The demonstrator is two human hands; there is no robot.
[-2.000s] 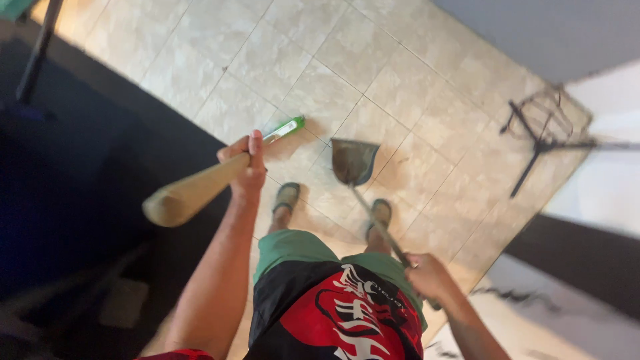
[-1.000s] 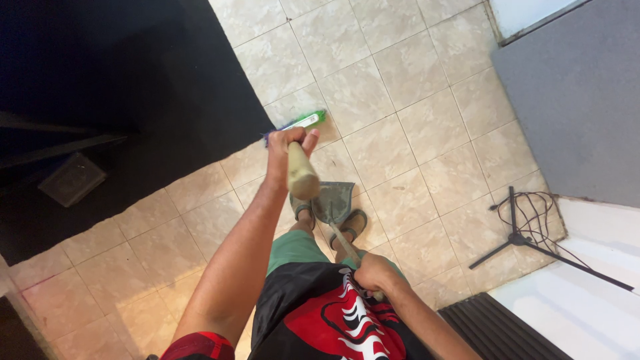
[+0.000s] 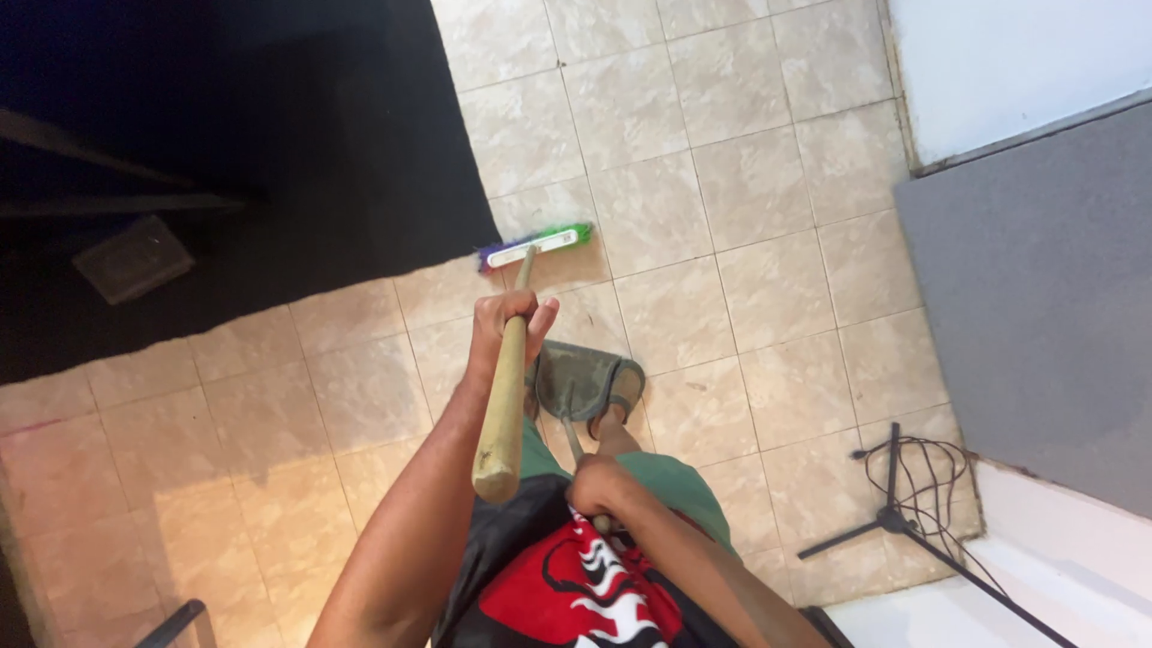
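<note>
My left hand (image 3: 511, 326) grips the wooden handle of a broom (image 3: 499, 423), whose thick butt end points up toward the camera. The broom's white head, with green and purple-blue bristles, rests on the tiles beside the corner of the black cloth or mat. My right hand (image 3: 598, 484) is closed around the thin handle of a dustpan, low in front of my shirt. The dark dustpan (image 3: 574, 376) is in front of my feet, its open side facing the broom head, and it partly covers my sandals. Its contents cannot be made out.
A black cloth or mat (image 3: 360, 153) covers the floor at upper left, with a dim box-like thing (image 3: 135, 259) on it. Black stand legs (image 3: 891, 519) with a coiled cable are at lower right, near the white wall. A grey panel (image 3: 1035, 288) stands at the right.
Since the oldest frame, the dustpan has come in closer to my feet and my right hand is nearer my body. The broom handle now points down the view instead of left. The view has turned.
</note>
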